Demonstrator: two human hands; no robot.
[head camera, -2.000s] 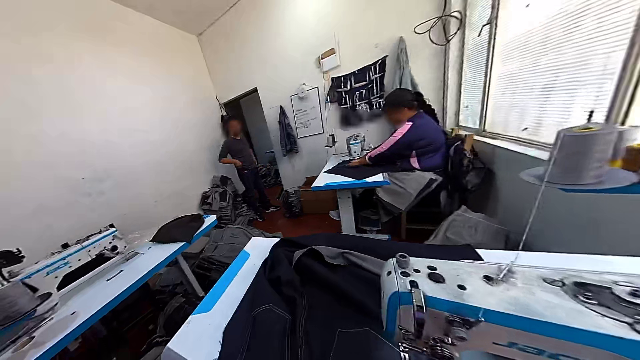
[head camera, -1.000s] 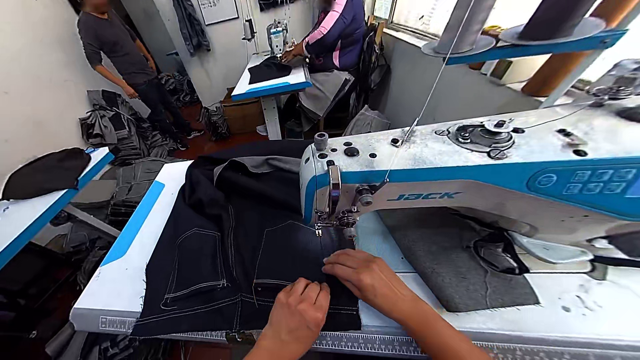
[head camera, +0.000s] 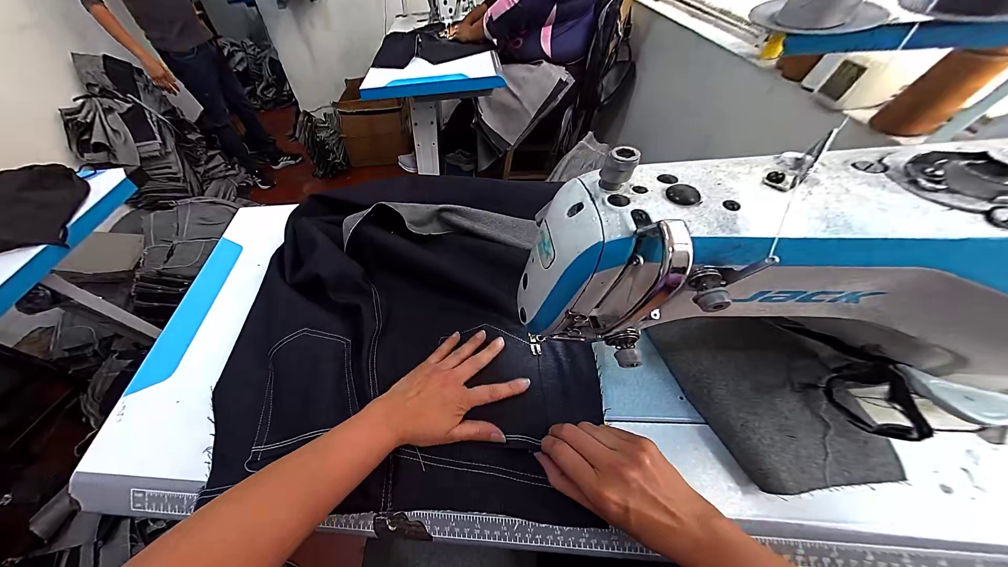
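Observation:
Dark denim trousers (head camera: 315, 315) with pale topstitching and patch pockets lie spread under the head of a Jack sewing machine (head camera: 787, 260). The presser foot (head camera: 535, 344) stands at the upper edge of the right-hand pocket. My left hand (head camera: 445, 394) rests flat on that pocket, its fingers spread, left of the foot. My right hand (head camera: 606, 472) is at the lower right edge of the denim, with bent fingers on the cloth near the pocket's hem; whether they pinch it is hidden. A grey cloth piece (head camera: 756, 409) lies under the machine arm.
The white sewing table (head camera: 157, 433) has a ruler strip along its front edge. Thread cones (head camera: 819, 12) stand at the upper right. Another machine table (head camera: 433, 83) with a seated person is ahead. Bundled garments (head camera: 181, 252) and a standing person are at the left.
Both hands, absent from the oldest frame, are now on the denim. My left hand has opened out flat over the pocket; my right hand has moved down from near the foot. The view has tilted down.

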